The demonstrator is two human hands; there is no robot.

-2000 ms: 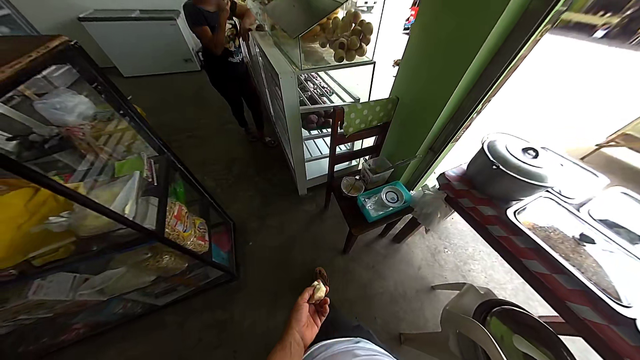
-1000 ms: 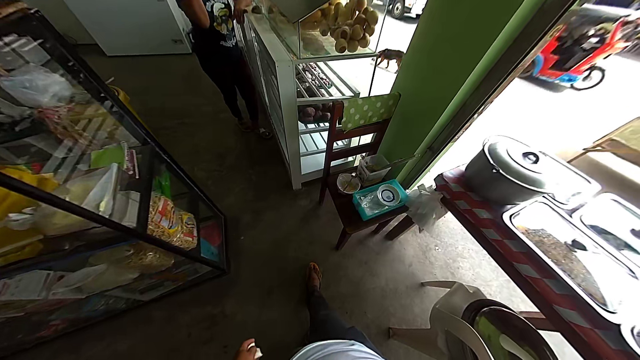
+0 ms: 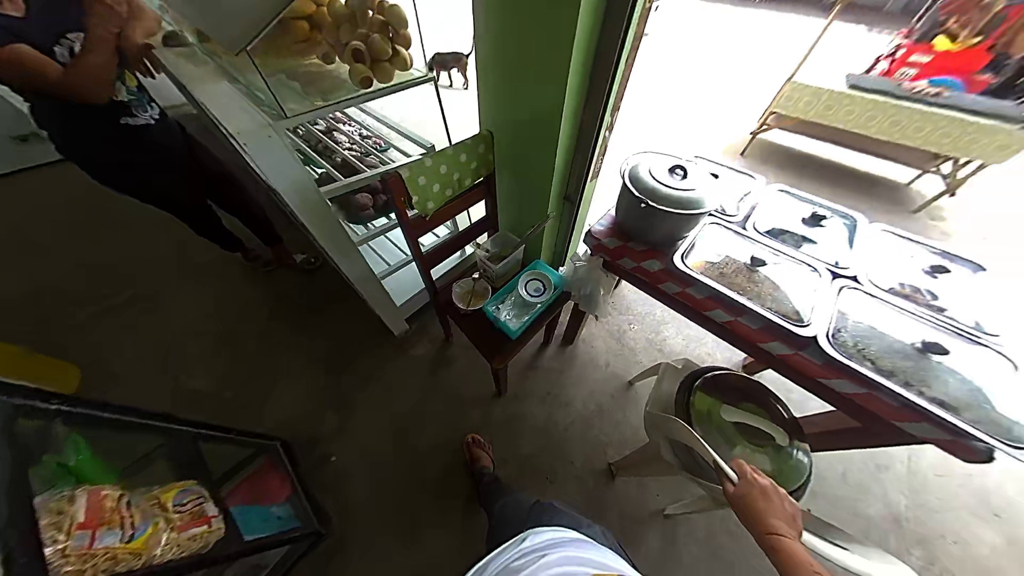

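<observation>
My right hand (image 3: 764, 504), at the lower right, is closed around the curved top rail of a white plastic chair (image 3: 848, 552). On this chair rests a round, dark-rimmed, shiny object (image 3: 748, 424) with green reflections, just above my hand. My left hand is out of view. Ahead, a dark wooden chair (image 3: 440, 256) has a green polka-dot cloth (image 3: 452, 172) over its back. Its seat holds a teal tray (image 3: 508, 316) with a small patterned dish (image 3: 535, 286), a cup with a utensil (image 3: 471, 293) and a clear plastic container (image 3: 500, 256).
At right, a long table (image 3: 720, 320) bears a lidded metal pot (image 3: 664, 200) and several covered food trays (image 3: 752, 276). A black-framed glass case (image 3: 296, 480) stands lower left. A person (image 3: 120, 120) stands by the white display case (image 3: 264, 160). A dog (image 3: 450, 68) is outside.
The view has swung right. My left hand, with a small pale item in it earlier, has left the view. My right hand has appeared on the white plastic chair.
</observation>
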